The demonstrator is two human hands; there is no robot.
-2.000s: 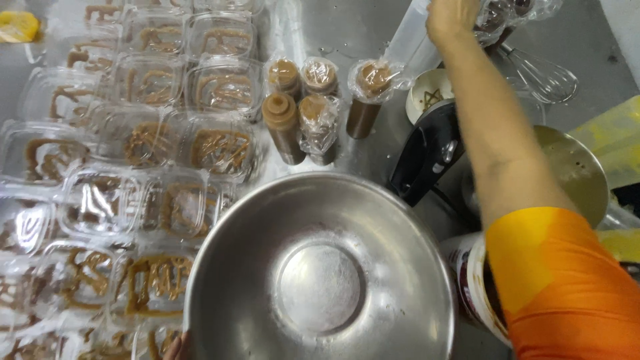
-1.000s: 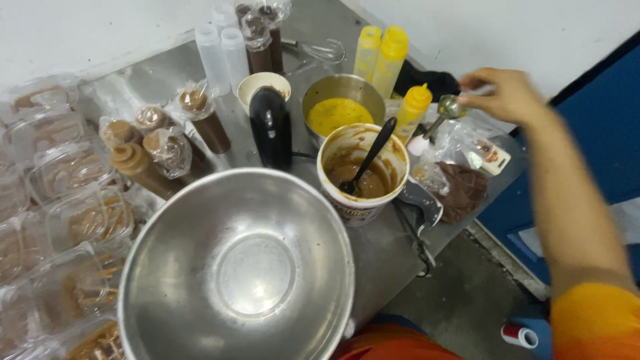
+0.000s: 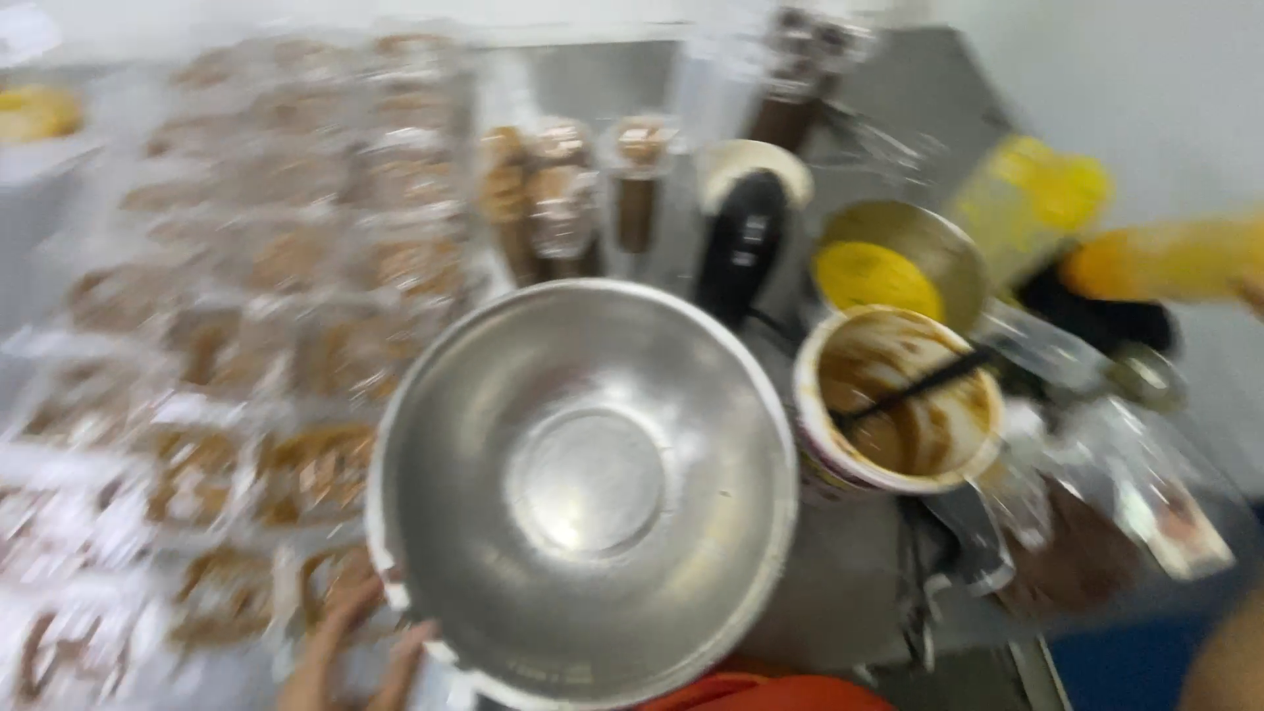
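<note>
A large steel mixing bowl (image 3: 592,484) is in the centre, empty inside. My left hand (image 3: 355,642) grips its lower left rim, with the fingers partly visible. At the right edge, the fingertips of my right hand (image 3: 1252,294) are on a yellow squeeze bottle (image 3: 1165,257) that lies sideways in view; the rest of that hand is out of frame. Left of the bottle is a metal pot (image 3: 913,232) with yellow liquid (image 3: 877,278). In front of the pot stands a white tub (image 3: 808,395) with brown sauce and a black-handled utensil (image 3: 918,383). The view is blurred.
Rows of clear plastic containers (image 3: 326,464) with brown sauce cover the left. Brown-filled bottles (image 3: 637,188), a black appliance handle (image 3: 746,237) and a whisk (image 3: 889,138) are behind the bowl. Plastic bags (image 3: 1106,444) lie at right.
My right hand has moved from the objects near the pot out to the right edge, now with the yellow bottle. That bottle stood beside the pot one second ago. More of my left hand shows.
</note>
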